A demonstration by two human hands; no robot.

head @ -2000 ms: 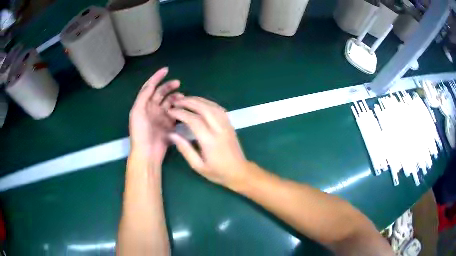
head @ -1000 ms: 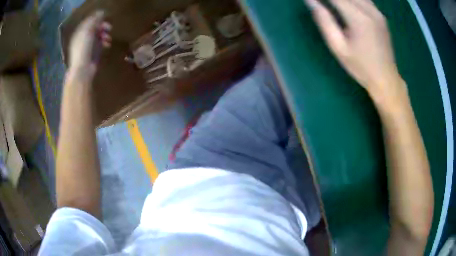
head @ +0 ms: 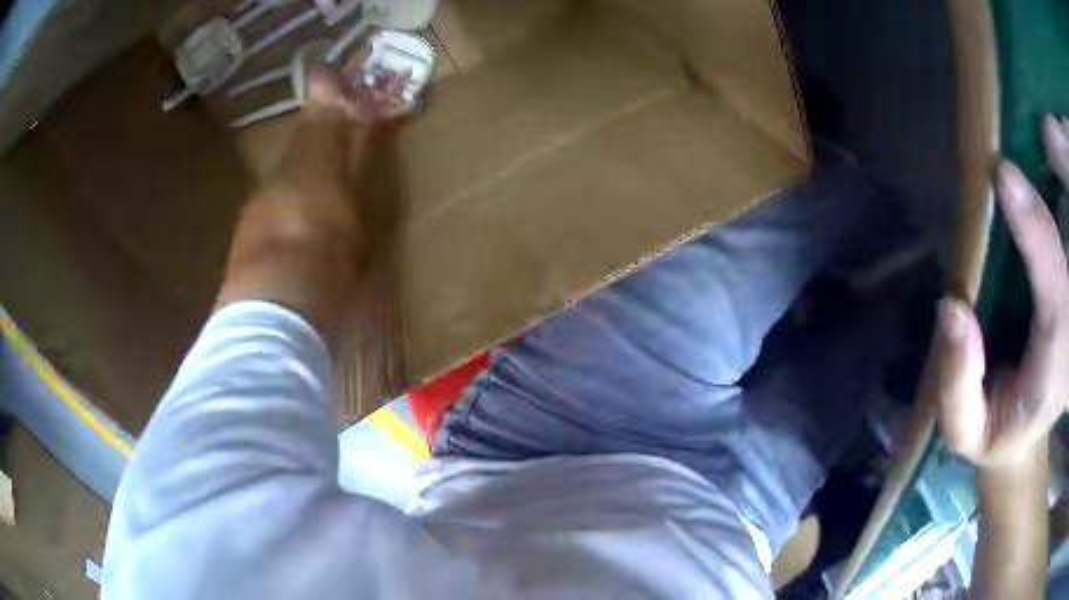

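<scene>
My left hand [head: 352,100] reaches down into a large brown carton [head: 563,176]. Its fingers are at an off-white top [head: 396,61] and appear closed on it, though they are blurred and partly hidden. Several other off-white tops with white tubes lie beside it, one of them a tubed top [head: 210,55] at the upper left. My right hand [head: 1014,340] is at the right rim of the picture, partly cut off, with thumb and fingers apart and nothing in it, by the edge of the green bench.
The green bench [head: 1026,70] with its curved brown edge runs down the right side. The wearer's legs are between carton and bench. A red object [head: 451,393], perhaps a stool, shows below the carton. Yellow floor lines and another brown carton piece [head: 47,516] are at the left.
The view has turned from the bench to the carton and moved closer to it. My left hand has gone from above the carton down to the tops. My right hand is now at the bench edge.
</scene>
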